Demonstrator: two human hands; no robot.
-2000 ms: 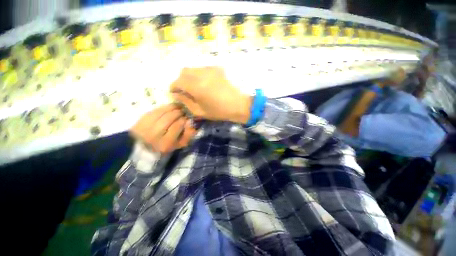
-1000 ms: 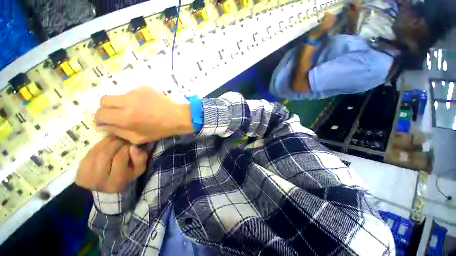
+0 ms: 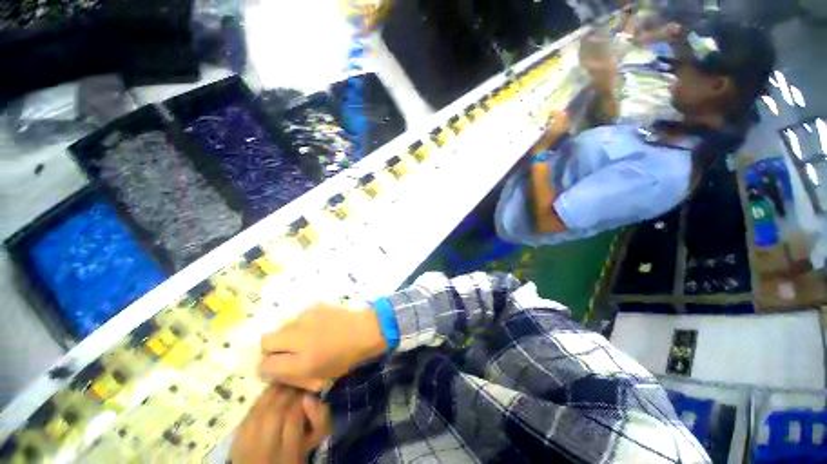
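My right hand (image 3: 317, 348), with a blue band (image 3: 387, 324) on the wrist, is over the near edge of the boards, fingers curled. My left hand (image 3: 276, 428) is just below it, at the bottom of the picture, fingers bent, and the two hands touch or nearly touch. Whether anything is pinched in the fingertips cannot be seen. Pale cream circuit boards (image 3: 193, 385) run in a long line from lower left to upper right. Yellow transformers (image 3: 216, 300) with black ends stand along their far edge. The middle of the line is washed out by glare.
Black bins behind the line hold blue parts (image 3: 91, 263), grey parts (image 3: 163, 195), violet parts (image 3: 245, 154) and silvery parts (image 3: 322, 140). Another person in a light blue shirt (image 3: 626, 181) sits at right along the line. Dark trays (image 3: 648, 258) and a white surface (image 3: 744, 344) are at far right.
The view has swung so that the bins show and the line runs more steeply. Both hands appear lower in the picture, still close together. The thin cord seen earlier is no longer distinct.
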